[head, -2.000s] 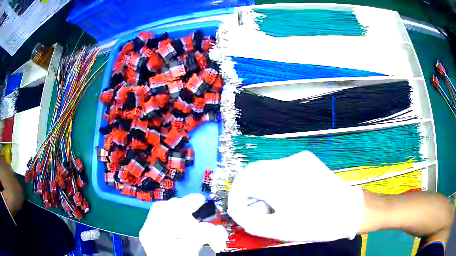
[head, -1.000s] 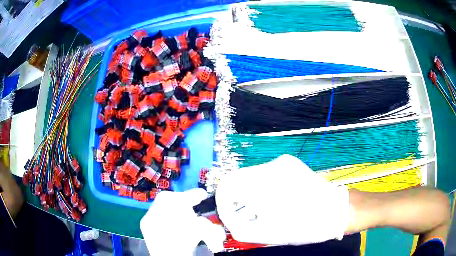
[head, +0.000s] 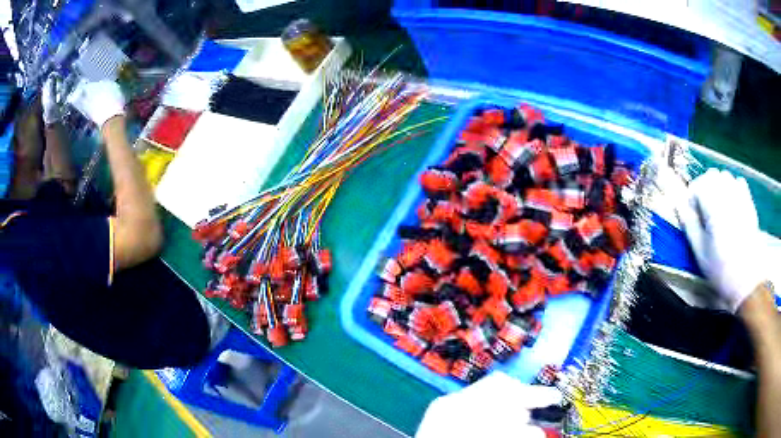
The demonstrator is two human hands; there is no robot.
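Note:
My left hand [head: 492, 409], white-gloved and cut off by the bottom edge, holds a black-and-red connector housing [head: 548, 414] at its fingertips, beside the blue tray's lower right corner. My right hand [head: 726, 229], also gloved, is over the wire tray at the right, by the blue wires [head: 672, 244]; its fingertips are blurred and I cannot tell if they hold a wire. Red-and-black housings [head: 505, 231] are heaped in the blue parts bin [head: 364, 295]. Black wires [head: 685, 318], green wires [head: 659, 376] and yellow wires [head: 625, 421] lie below the blue row.
A bundle of multicoloured harnesses [head: 295, 214] with red connectors lies left of the bin. A large blue crate [head: 548, 64] stands behind it. At the left, another person [head: 128, 205] with white gloves works beside a similar white tray [head: 214, 171]. A blue stool [head: 244, 376] is below the bench edge.
The view has swung left, so the bin and bundle appear further right and the other person shows more. My right hand has moved from beside my left hand to the far wire rows.

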